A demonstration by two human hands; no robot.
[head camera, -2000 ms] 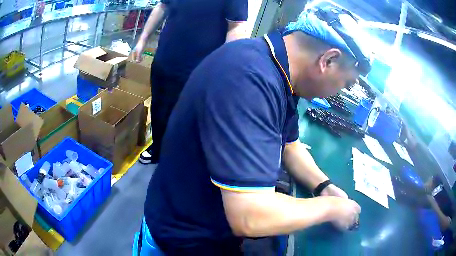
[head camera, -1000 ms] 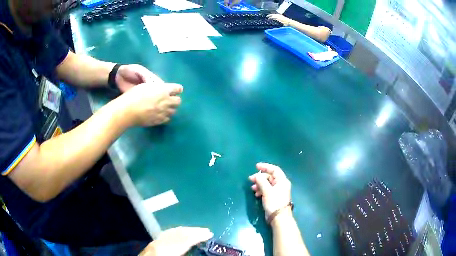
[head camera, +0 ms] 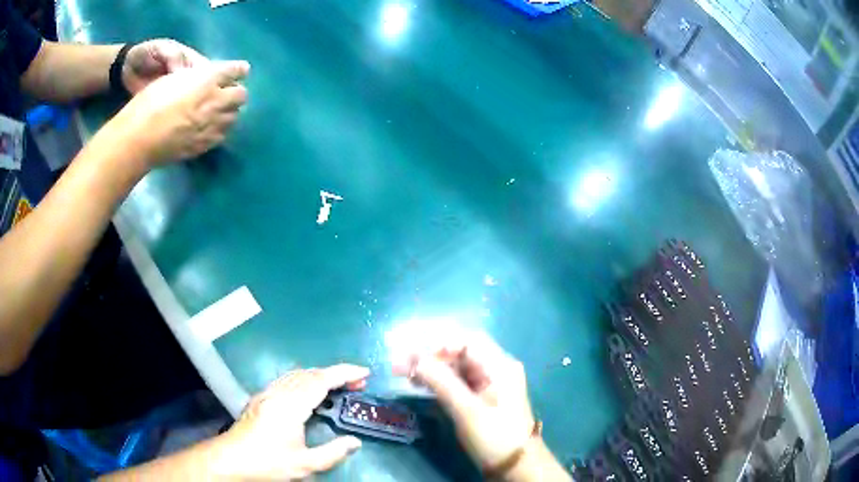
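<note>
A black connector housing [head camera: 375,418] lies near the table's front edge, with white dots and reddish parts in its face. My left hand [head camera: 299,422] is at its left end, thumb and fingers around that end. My right hand [head camera: 474,395] is just above and right of the housing, fingers bent with the fingertips together; whether a pin is between them is too blurred to tell. A small pile of white pins [head camera: 326,207] lies further up the table.
Filled housings [head camera: 673,377] lie in slanting rows at the right. A clear plastic bag [head camera: 770,202] is at the right edge. A tape marker [head camera: 226,314] is on the left edge. A coworker's hands [head camera: 188,105] are at upper left. A blue tray [head camera: 539,8] shows at the top.
The view has swung from the coworker down to the table. My left hand and the housing show more fully now. My right hand has come down beside the housing.
</note>
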